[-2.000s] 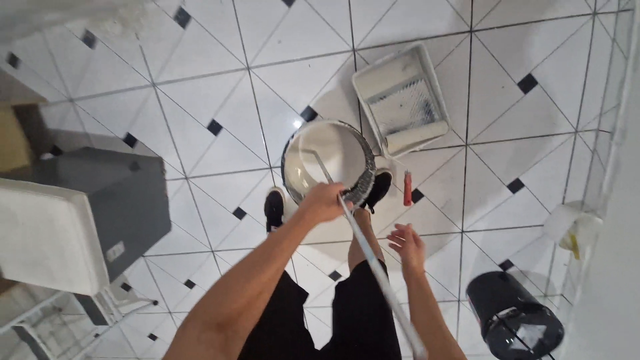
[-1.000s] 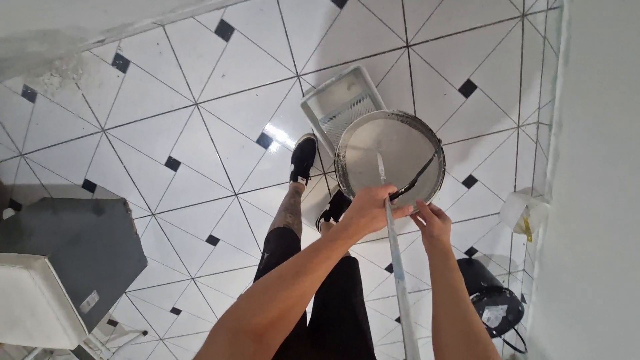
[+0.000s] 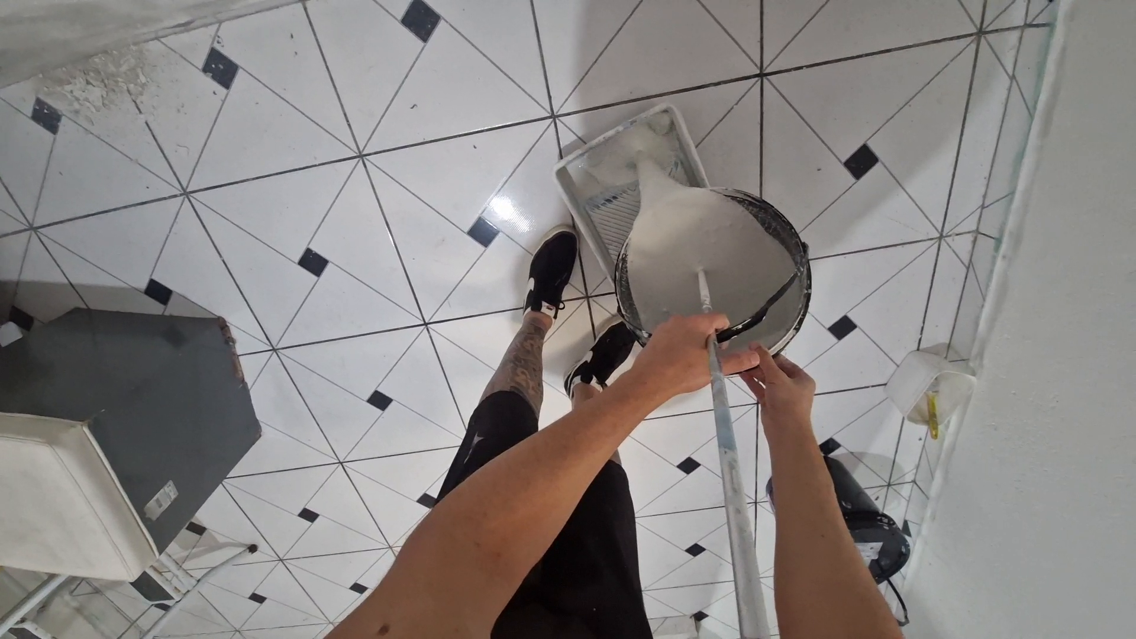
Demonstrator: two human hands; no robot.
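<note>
My left hand point(image 3: 688, 355) grips a long pole point(image 3: 723, 426) together with the black handle of a paint bucket point(image 3: 801, 302). The pole's far end stands in the pale paint point(image 3: 701, 240). With its fingers on the near rim or wall of the bucket, my right hand point(image 3: 781, 382) steadies it; the exact hold is partly hidden. The bucket is tilted away from me, and a stream of paint runs over its far lip into a white paint tray point(image 3: 577, 200) on the floor. Paint covers the tray's far end, while its ribbed slope shows at the near side.
My feet in black shoes point(image 3: 552, 266) stand left of the bucket. A white plastic container point(image 3: 919, 382) with a yellow-handled tool and a black bucket point(image 3: 856, 506) are by the right wall. A grey cabinet point(image 3: 169, 399) and a white seat point(image 3: 67, 497) stand at left. Debris point(image 3: 102, 80) lies upper left.
The bucket, upright on the floor at first, has been lifted and tipped over the tray, and paint now pours out. My right hand has moved from free air to the bucket.
</note>
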